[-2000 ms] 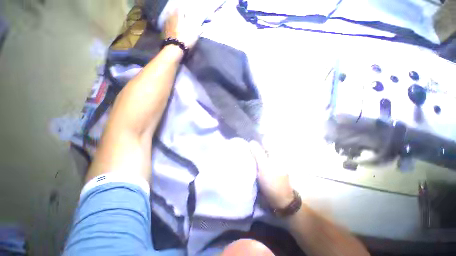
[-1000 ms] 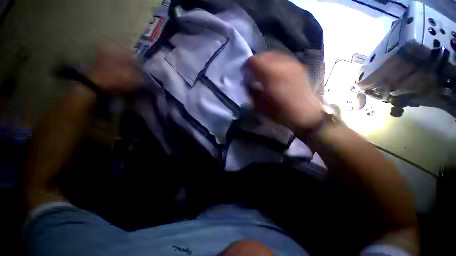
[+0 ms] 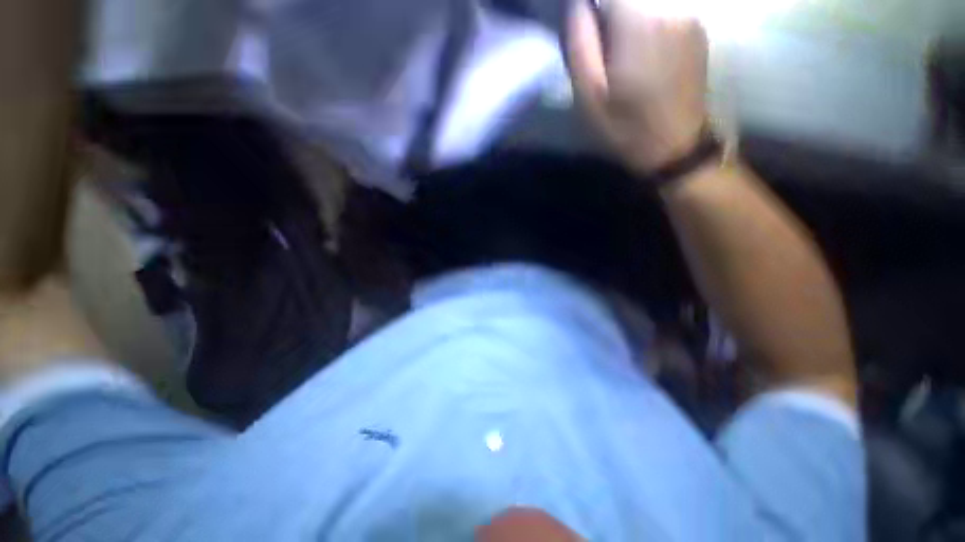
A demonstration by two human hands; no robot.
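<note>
The garment (image 3: 339, 79) lies at the top of the view, its pale lilac interfaced side showing with a dark seam strip. It is blurred and cut off by the top edge. My right hand (image 3: 645, 90) is at the garment's right end, fingers curled; whether it grips the cloth edge is unclear. My left forearm runs up the left edge of the view, and my left hand is out of the picture.
The brightly lit machine table (image 3: 825, 85) spans the top right. Dark cloth (image 3: 254, 286) hangs or lies below the garment at left. My light-blue shirt (image 3: 508, 371) fills the bottom middle. A dark shadowed area lies below the table edge.
The view has tilted down towards my lap, so the sewing machine head has left the picture. The garment now shows only at the top. My left hand has gone out of view.
</note>
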